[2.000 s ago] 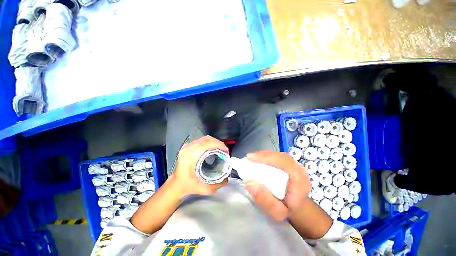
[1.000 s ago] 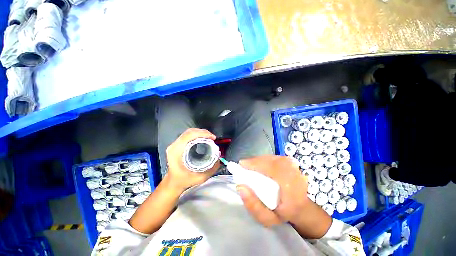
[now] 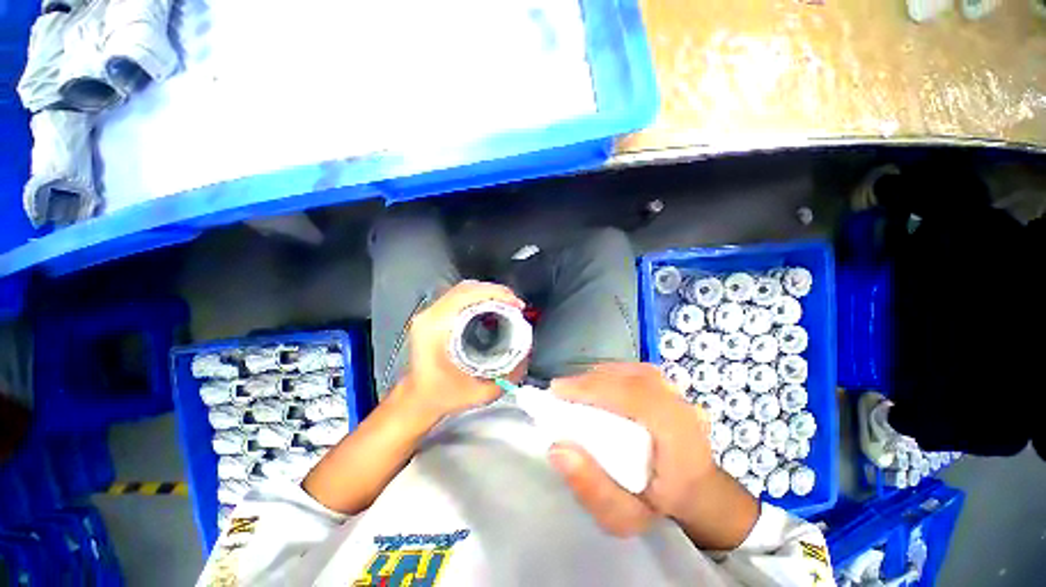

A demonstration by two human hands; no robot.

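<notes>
A light grey-white housing shell (image 3: 518, 339) is held over my lap with its wide round opening facing up. My left hand (image 3: 442, 350) is closed around it. My right hand (image 3: 642, 441) grips a white squeeze bottle (image 3: 596, 433). Its thin green needle tip points at the lower rim of the housing and looks just outside the opening. Whether the tip touches the rim I cannot tell. The inside of the housing is dark.
A blue tray (image 3: 505, 155) with a white liner holds housings at its left. A wooden bench (image 3: 803, 80) is at upper right. A blue insert crate (image 3: 835, 378) stands right, a blue housing crate (image 3: 189, 424) left. A dark-clothed person (image 3: 963, 310) is at far right.
The bottle tip has moved from the right side of the opening to its lower rim. The housing has shifted slightly up and right since the last frame. Both hands keep their hold.
</notes>
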